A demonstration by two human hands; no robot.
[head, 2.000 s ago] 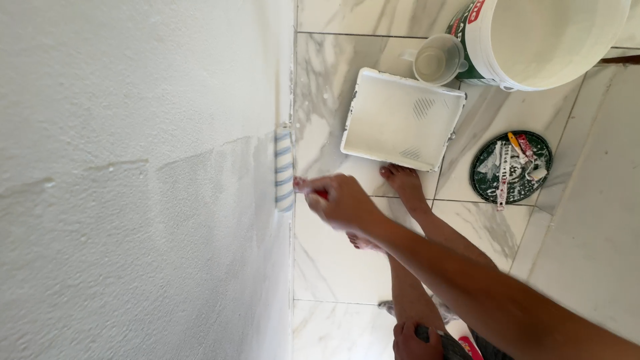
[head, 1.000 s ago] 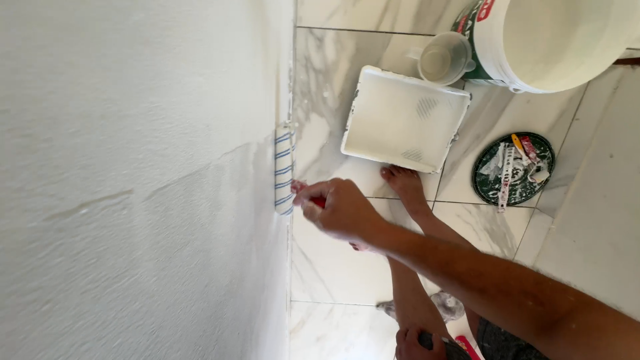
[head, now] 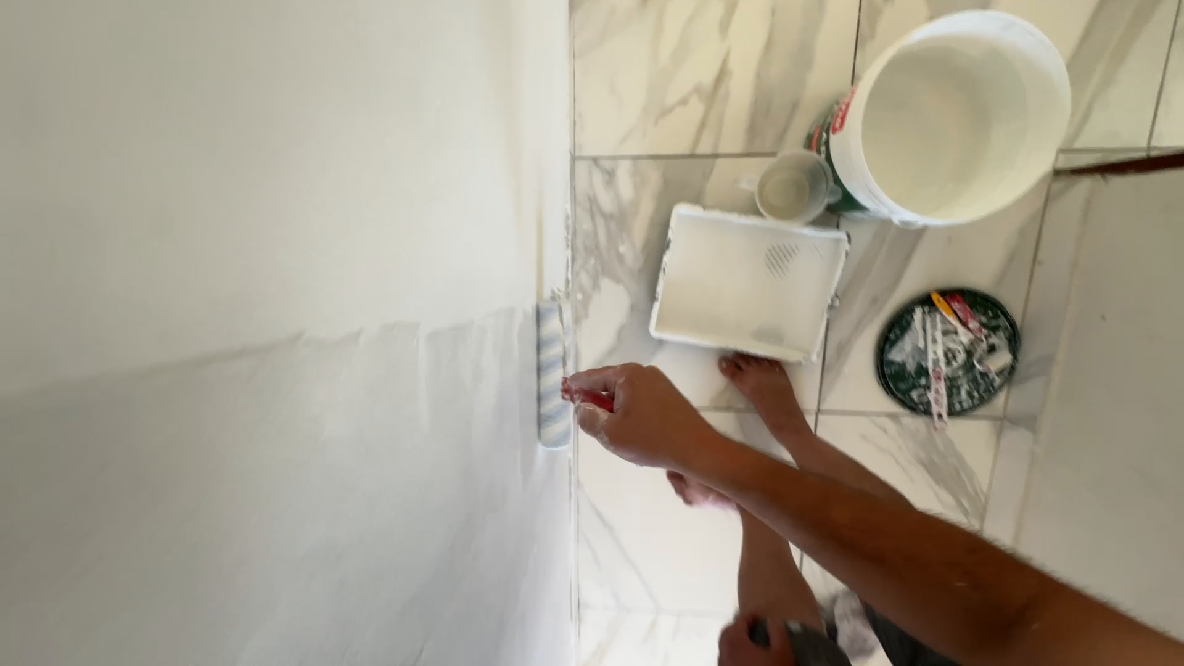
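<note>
My right hand is closed around the red handle of a paint roller. The roller's blue-and-white striped cover lies against the white wall, at its edge with the floor. An uneven line crosses the wall, with a greyer area below it in view. My left hand is at the bottom edge, beside my knee and a dark thing; its fingers are partly cut off, and whether it holds anything is unclear. A white paint tray holding pale paint lies on the floor near my bare foot.
A large white bucket with pale paint stands at the upper right, beside a clear plastic jug at the tray's corner. Paint-smeared tools, one with a yellow handle, lie on a dark green round lid. The floor has marble-patterned tiles.
The view has shifted, showing more floor beyond the bucket. My right hand keeps its grip on the roller, which stays against the wall near the floor edge.
</note>
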